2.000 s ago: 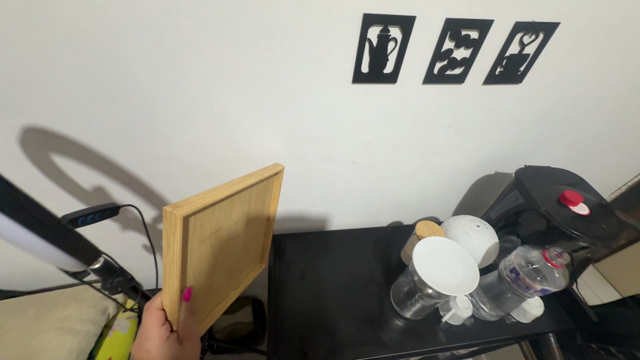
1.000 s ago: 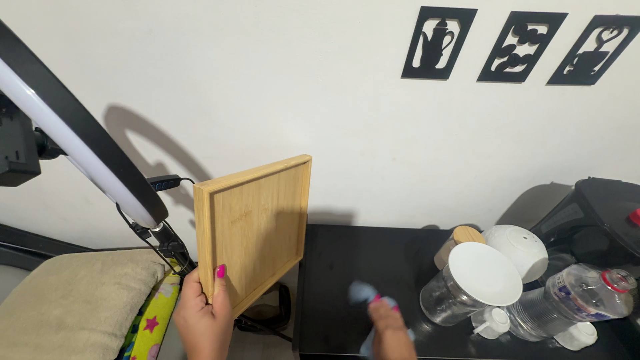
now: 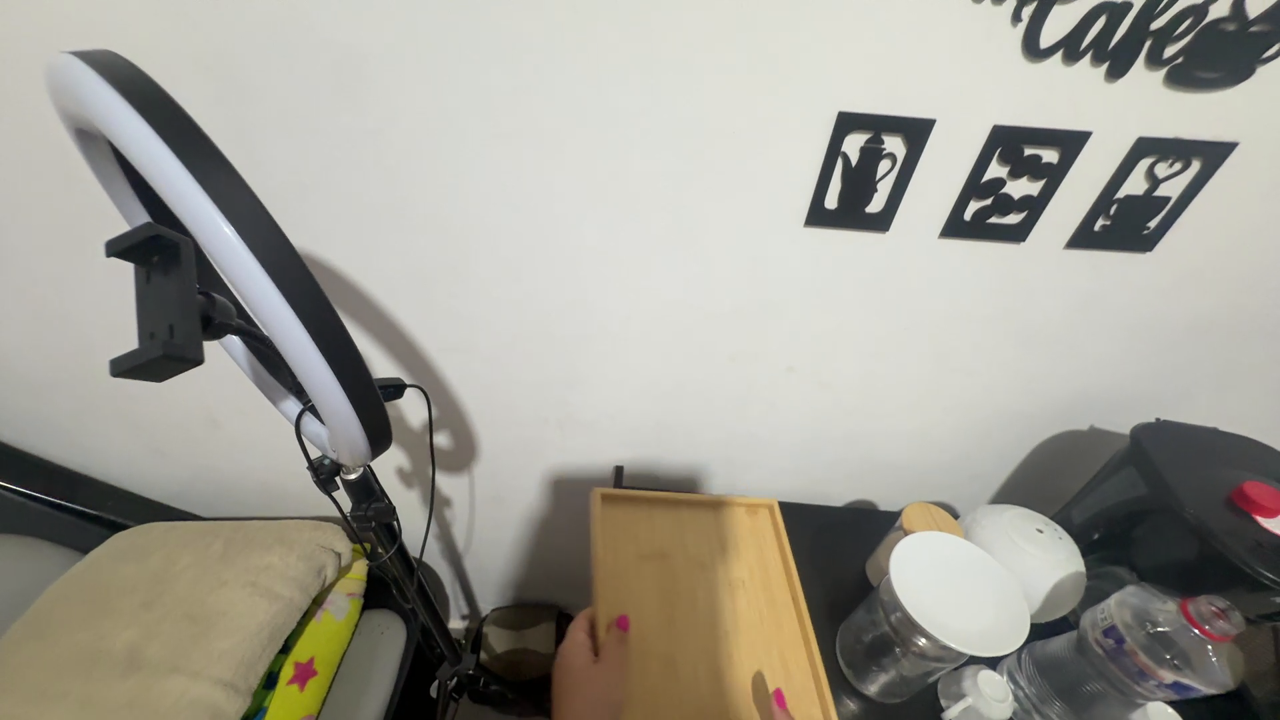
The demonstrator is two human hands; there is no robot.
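A rectangular bamboo tray (image 3: 690,600) with a raised rim is over the left part of the black tabletop (image 3: 835,555). My left hand (image 3: 590,665) grips its left rim, thumb on the inner face. My right hand (image 3: 780,708) shows only as a thumb tip at the tray's lower right; the rest is out of frame, so its hold cannot be told. Whether the tray rests on the tabletop is unclear. To its right stand a clear jar (image 3: 885,640) with a white lid (image 3: 958,593), a white rounded container (image 3: 1025,560) and a wooden-lidded jar (image 3: 930,519).
A clear plastic bottle (image 3: 1130,640) with a red neck ring lies near a black coffee maker (image 3: 1180,510). At left stands a ring light (image 3: 240,230) with a phone holder (image 3: 165,300), beside a beige cushion (image 3: 180,610). Black cut-out plaques (image 3: 870,172) hang on the wall.
The tray has moved right, from beside the black tabletop to over its left part. My right hand, seen with a bluish cloth one second ago, is now mostly out of frame and the cloth is not visible.
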